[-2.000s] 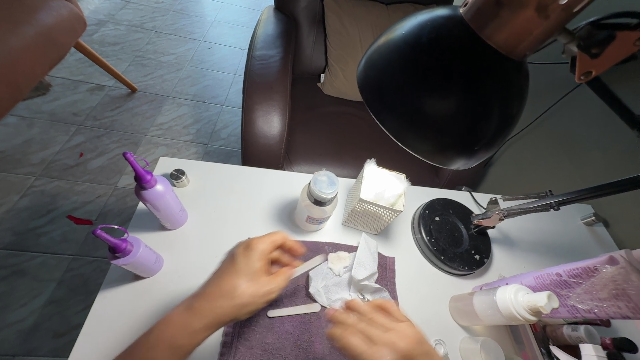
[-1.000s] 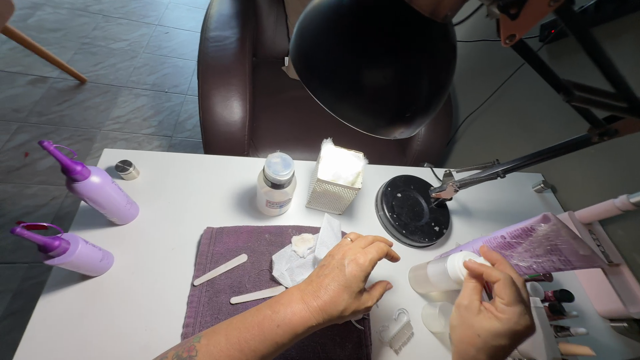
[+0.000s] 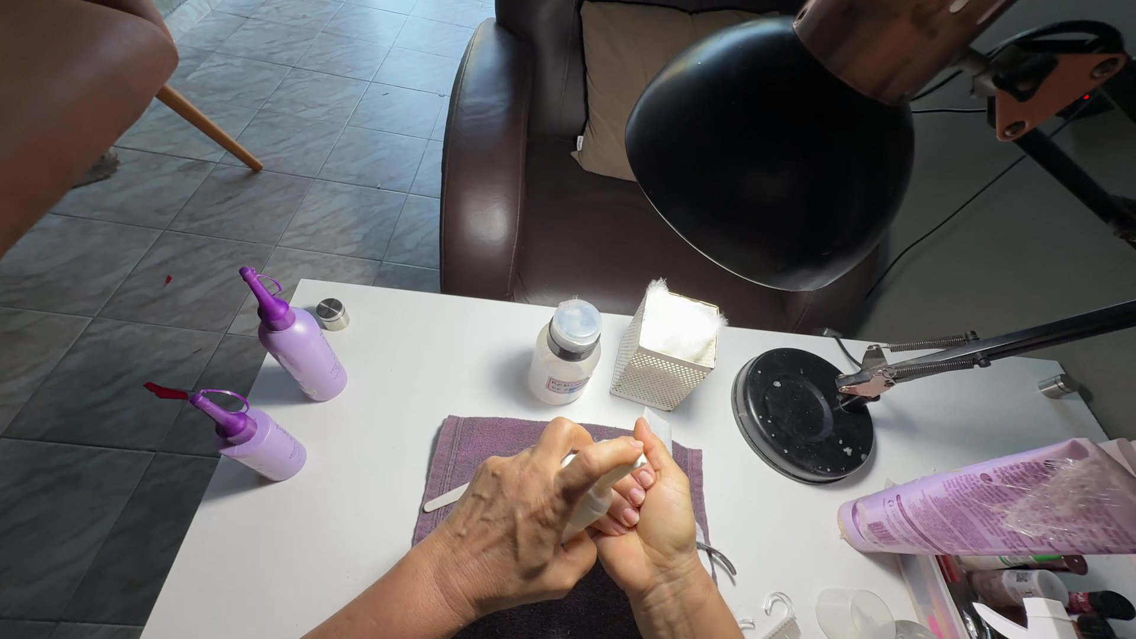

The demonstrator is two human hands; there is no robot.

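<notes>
My left hand [image 3: 519, 501] grips a white pump bottle [image 3: 590, 508], its index finger over the top near the nozzle. Close beside the nozzle is my right hand [image 3: 661, 519], palm side partly up, its fingers curled in with the nails showing; nothing can be made out inside it. Both hands are above a purple towel [image 3: 479, 435]. A white nail file [image 3: 445, 497] lies partly under my left hand. Part of a white tissue [image 3: 657, 426] shows behind my right thumb. The handle of a metal tool [image 3: 717, 557] sticks out beside my right wrist.
Beyond the towel stand a clear dispenser bottle [image 3: 566, 359] and a perforated holder of white pads [image 3: 666, 359]. Two purple bottles [image 3: 302, 355] are at left. A black lamp base [image 3: 803, 415], a lilac tube [image 3: 985, 501] and a container of small bottles [image 3: 932, 590] are at right.
The pump bottle, at the right of the table with my right hand on it a second ago, is now in my left hand over the towel. My right hand has come in beside it, fingers curled.
</notes>
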